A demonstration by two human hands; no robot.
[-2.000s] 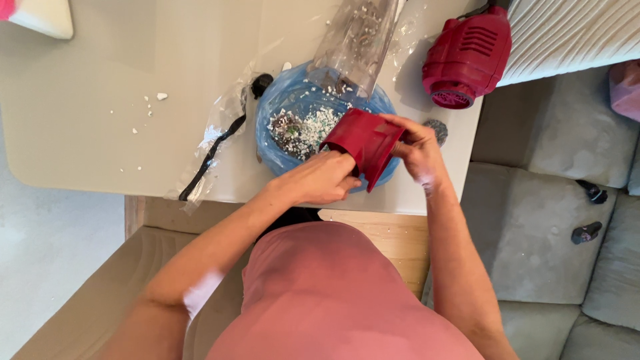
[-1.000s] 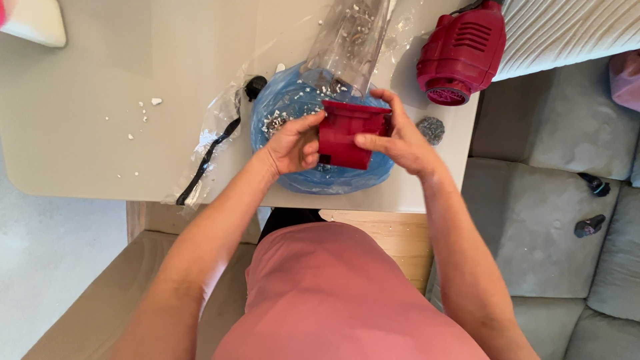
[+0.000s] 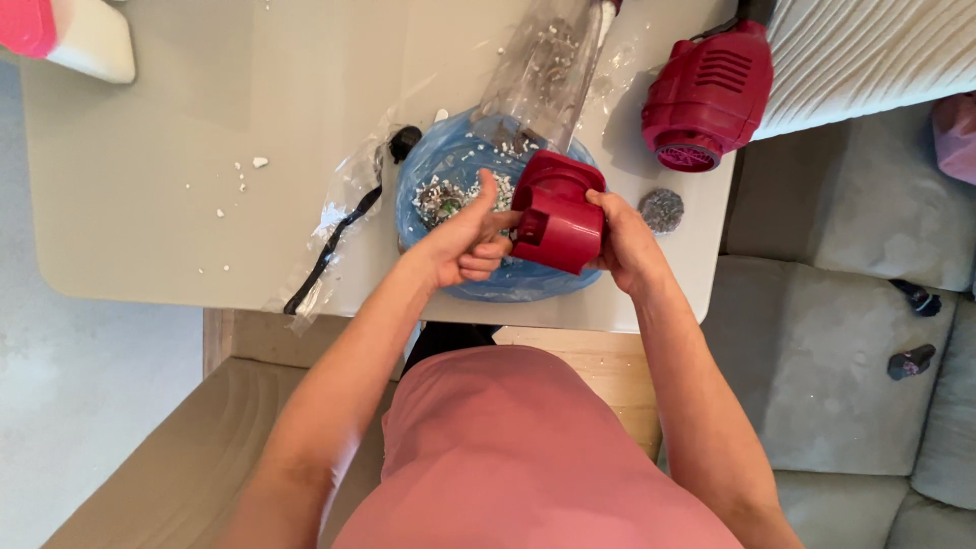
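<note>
My right hand point(image 3: 621, 240) grips a hollow red plastic housing part point(image 3: 560, 236) by its right side, over a bowl-like container lined with a blue plastic bag point(image 3: 496, 290). At the part's left side is my left hand point(image 3: 476, 240), its index finger at a cut-out in the wall and its thumb raised; the other fingers are curled. White crumbs and grey-brown debris point(image 3: 438, 202) lie in the blue bag. A clear plastic dust canister point(image 3: 534, 69) with debris inside leans over the bag's upper edge. A round grey, dust-covered filter point(image 3: 661, 211) lies right of my right hand.
A red vacuum motor body point(image 3: 709, 95) lies at the table's upper right. Clear film with a black strap point(image 3: 333, 248) and a black round cap point(image 3: 405, 143) are left of the bag. White crumbs point(image 3: 260, 162) dot the table point(image 3: 152, 229). A white and pink container point(image 3: 91, 38) stands upper left.
The red part has been turned, so its cut-out now faces my left hand. My left hand has opened its thumb upward and put its index finger to the part.
</note>
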